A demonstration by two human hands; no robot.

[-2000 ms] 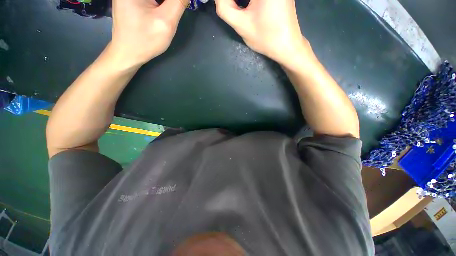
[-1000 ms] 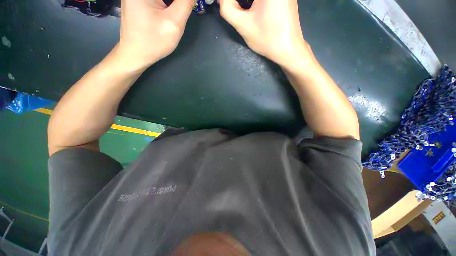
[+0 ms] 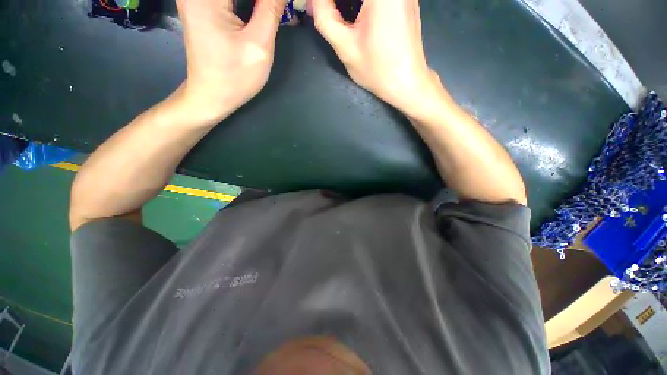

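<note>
My left hand (image 3: pixel 228 55) and my right hand (image 3: pixel 373 47) are at the top edge of the picture, their fingertips close together and partly cut off by it. Between the fingertips shows a small bit of blue wire (image 3: pixel 287 13) with a pale piece beside it. The rest of what they work on is hidden or out of the picture, so the exact grip cannot be told. A dark wired unit (image 3: pixel 128 16) with a round green part and a red wire lies left of my left hand, cut off by the top edge.
The dark-green bench mat (image 3: pixel 322 124) lies under my forearms. A pale metal rail (image 3: pixel 585 47) runs at the upper right. A heap of blue lead wires (image 3: pixel 611 172), a blue plastic bin (image 3: pixel 622 238) and an open cardboard box (image 3: pixel 585 311) are at the right. Blue plastic (image 3: pixel 45 154) shows at the left.
Both hands have shifted slightly; my left hand sits a little further right and lower than two seconds ago. The round green part shows again after being nearly out of the picture.
</note>
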